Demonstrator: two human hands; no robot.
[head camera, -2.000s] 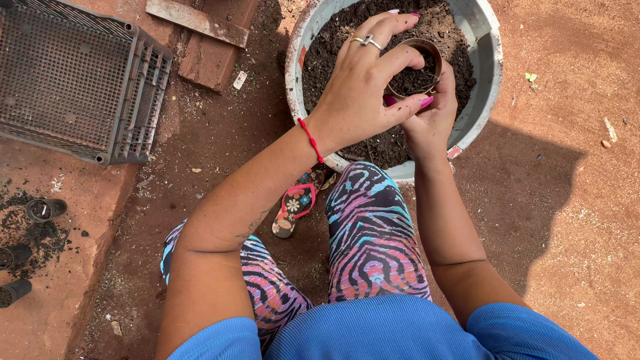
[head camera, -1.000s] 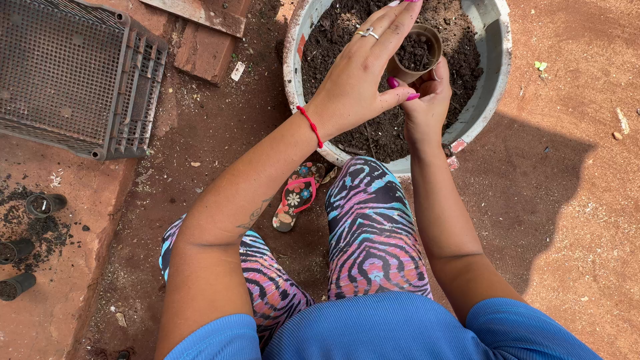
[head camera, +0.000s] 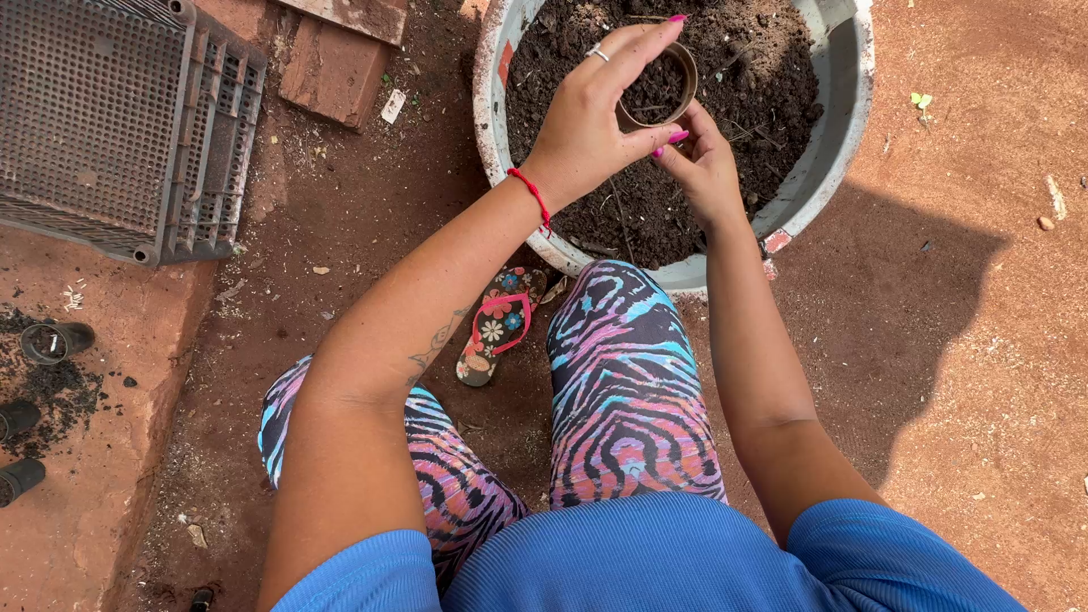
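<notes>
A small brown pot (head camera: 690, 81) filled with dark soil is held over a large round grey tub (head camera: 850, 102) of soil (head camera: 654, 217). My left hand (head camera: 599, 102), with a ring and pink nails, curves around the pot's left side, thumb below its rim and fingers reaching over its top edge. My right hand (head camera: 710, 174) holds the pot from below at its lower right; part of its fingers is hidden beneath the pot. Both hands are close together, their thumbs near each other.
A black plastic crate (head camera: 85, 110) lies at upper left beside red bricks (head camera: 336, 72). Small black pots (head camera: 58, 342) and spilled soil rest on a ledge (head camera: 93, 442) at left. A floral flip-flop (head camera: 497, 327) lies on the ground between my legs, below the tub.
The fingers of my left hand, earlier at the pot's opening, have moved off the soil to its rim and side. More of the soil inside the pot shows.
</notes>
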